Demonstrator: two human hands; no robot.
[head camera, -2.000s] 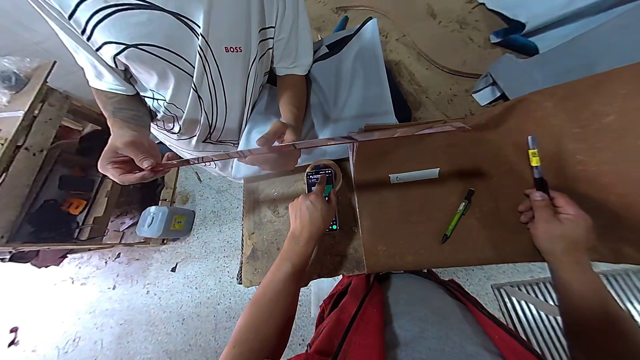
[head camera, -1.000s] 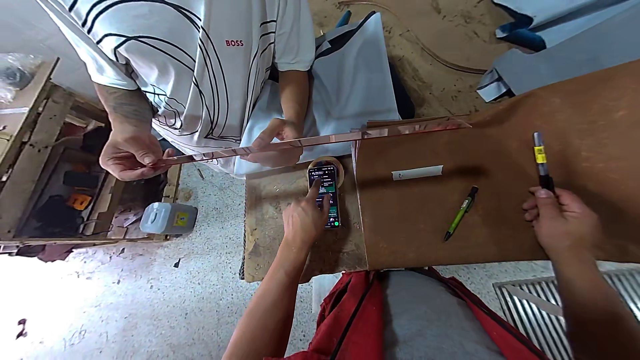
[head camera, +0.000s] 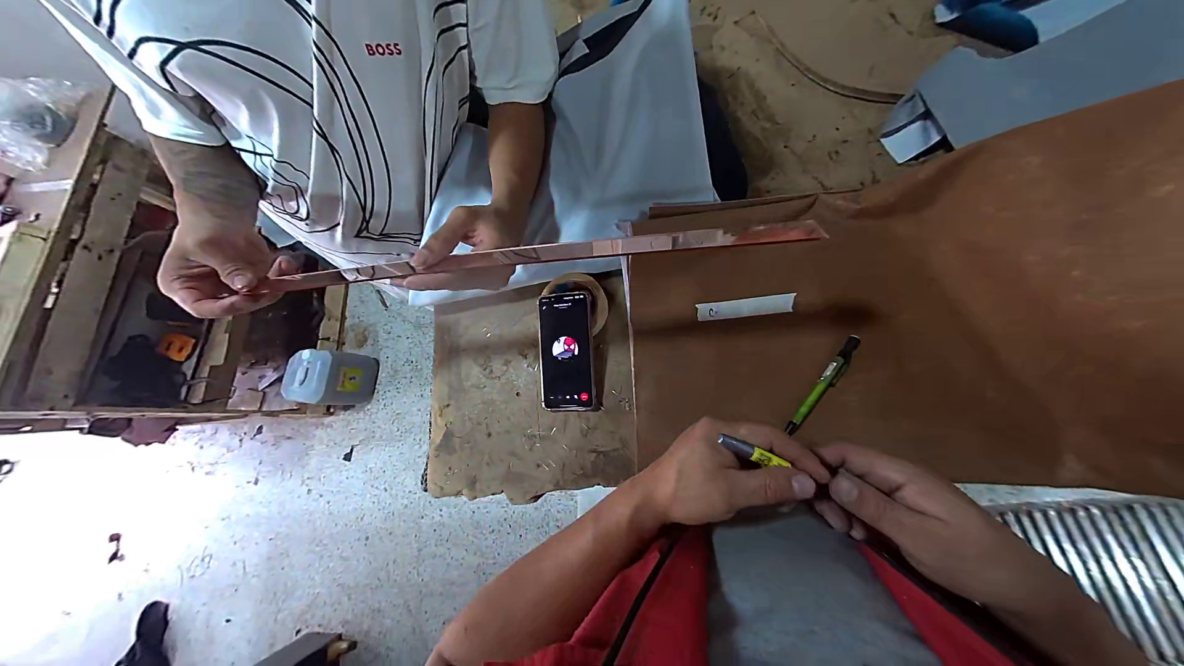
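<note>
My left hand (head camera: 740, 474) is closed around a grey marker with a yellow band (head camera: 754, 450), near the edge of the brown sheet (head camera: 925, 370). Against it, fingertips meeting at the marker's far end, is my right hand (head camera: 888, 495); whether it grips the marker too is hidden. A green mechanical pencil (head camera: 823, 384) lies on the sheet just beyond my hands. Left of the sheet, a smartphone (head camera: 566, 356) with its screen lit rests partly on a roll of tape (head camera: 599, 310). A small white strip (head camera: 746, 307) bearing a mark lies on the sheet.
Across the table a person in a white shirt (head camera: 370, 120) holds a long thin copper-coloured strip (head camera: 555, 252) over the sheet's far edge. At left are a wooden shelf (head camera: 83, 277) and a translucent plastic container (head camera: 328, 377). A ribbed metal grille (head camera: 1101, 546) is at lower right.
My left hand has left the phone and come to my right hand. The marker, upright in my right hand before, now lies in my left. The phone's screen shows a different picture.
</note>
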